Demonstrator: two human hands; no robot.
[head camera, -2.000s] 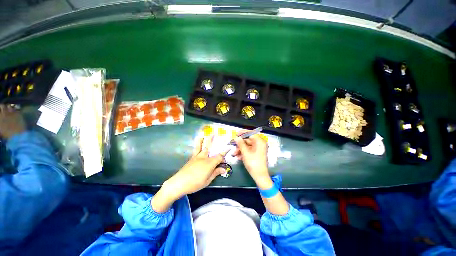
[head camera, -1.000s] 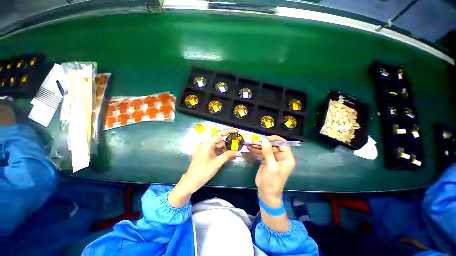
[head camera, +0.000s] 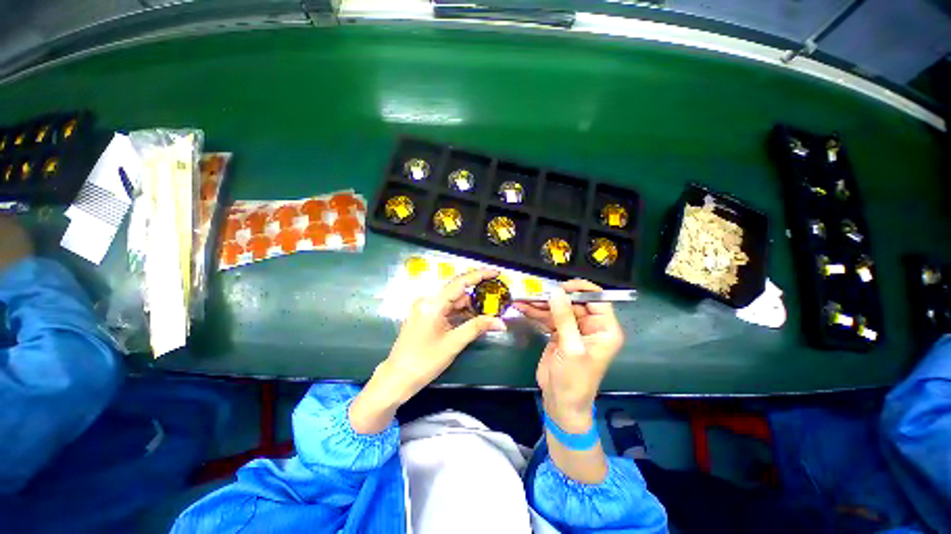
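Observation:
My left hand (head camera: 436, 332) holds a round dark module (head camera: 490, 297) with a yellow centre between thumb and fingers, face up. My right hand (head camera: 580, 339), with a blue band on the wrist, holds metallic tweezers (head camera: 610, 296); their tips point left at the module's right edge, and contact cannot be told. Behind the hands lies a white backing sheet (head camera: 396, 297) with yellow stickers (head camera: 416, 266), partly hidden by the hands. Beyond it a black tray (head camera: 469, 247) holds several round modules, yellow or silvery; one back-row pocket holds no module.
A black box (head camera: 673, 269) of beige bits and a white scrap (head camera: 766, 307) are at right, beside another module tray (head camera: 803, 245). Orange dot sheet (head camera: 292, 229), plastic bag with strips (head camera: 167, 245) and printed paper (head camera: 96, 214) lie left. Neighbours' blue sleeves show at both sides.
Over two seconds my left hand has lifted the module and brought it up over the sheet. My right hand has moved right, tweezers now nearly level. Over the last second the hands barely moved.

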